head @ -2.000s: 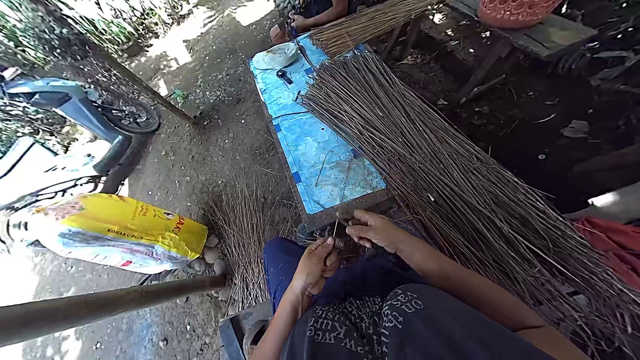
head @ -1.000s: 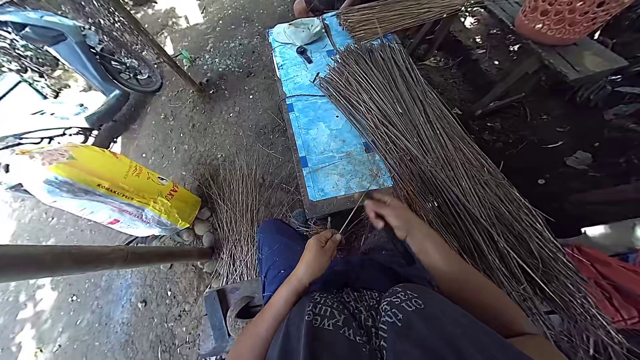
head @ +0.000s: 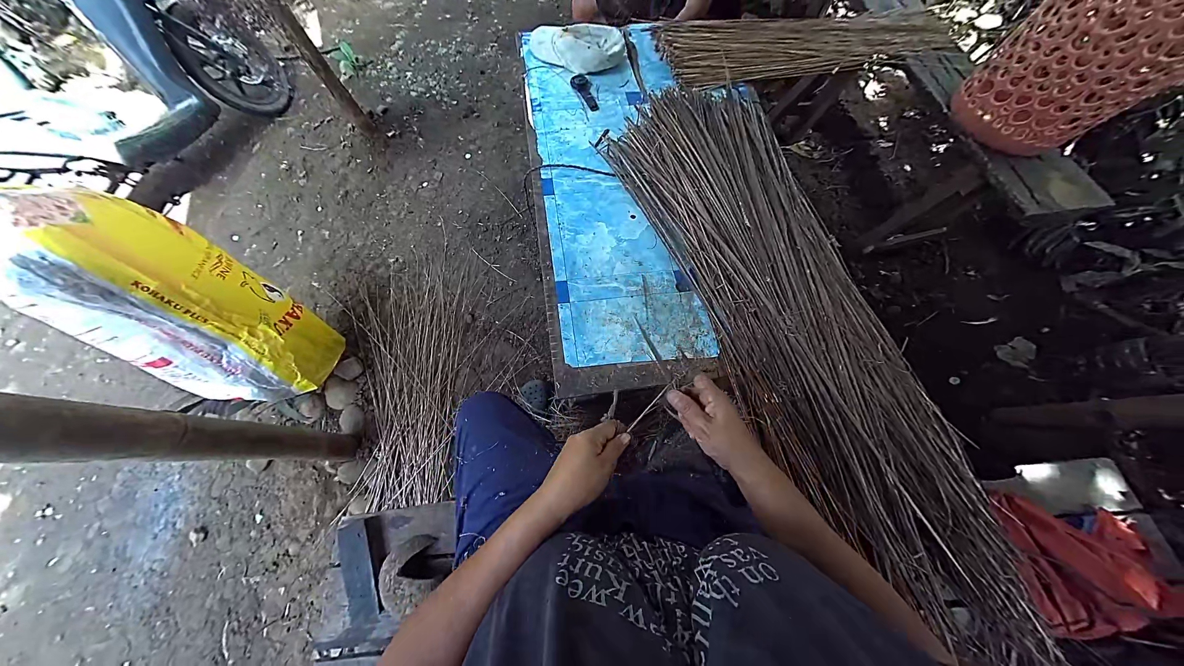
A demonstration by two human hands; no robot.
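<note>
My left hand point(head: 589, 462) pinches a thin stick point(head: 650, 407) between thumb and fingers, just below the near end of a blue-covered bench point(head: 610, 324). At the stick's other end is my right hand point(head: 710, 416), fingers partly curled; whether it grips the stick is not clear. A large bundle of thin dry sticks point(head: 795, 305) lies slantwise along the bench's right side and passes to the right of my right arm. A loose heap of thinner sticks point(head: 416, 370) lies on the ground left of my knee.
A wristwatch point(head: 584, 91) and a pale cloth cap point(head: 578, 46) lie at the bench's far end, near another stick bundle point(head: 795, 46). A yellow printed sack point(head: 176, 296) and a horizontal pole point(head: 176, 430) are left. An orange perforated basket point(head: 1064, 79) stands on a plank. Another person's limbs show beyond.
My right hand was raised away from my left a second ago; it is now lower, at the end of the stick. The view has shifted somewhat.
</note>
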